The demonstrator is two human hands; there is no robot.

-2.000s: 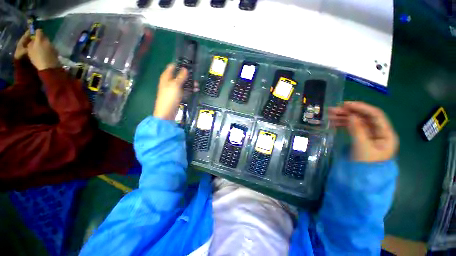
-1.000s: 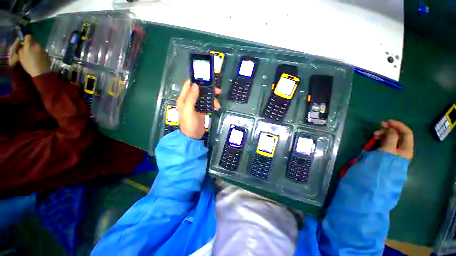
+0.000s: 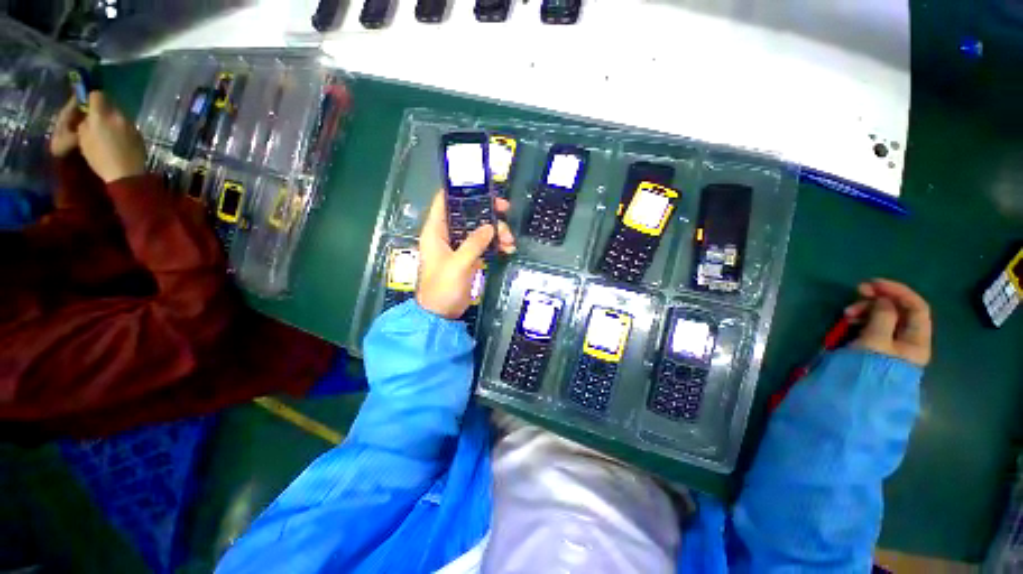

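My left hand (image 3: 454,264) holds a black keypad phone (image 3: 468,179) upright over the upper left of a clear blister tray (image 3: 774,280). Its screen is lit white, my thumb is on its keys, and it partly covers a yellow-framed phone (image 3: 504,163). Black and yellow-framed phones lie in the pockets, most with lit screens. At upper right, a phone with its back cover off (image 3: 720,238) lies face down. My right hand (image 3: 894,322) rests on the mat right of the tray, fingers curled at the upper end of a red marker pen (image 3: 799,379); whether they grip it is unclear.
A white board (image 3: 729,79) carries several dark phones at its far edge; a blue pen (image 3: 858,193) lies along its near edge. A white-keyed yellow phone (image 3: 1004,294) is far right. At left, a person in dark red sleeves (image 3: 168,258) works beside another phone tray (image 3: 264,230).
My left hand has lifted the black phone from the tray's left end and turned its lit screen into view; my thumb has moved onto its keys. My right hand has moved from the tray down to the mat.
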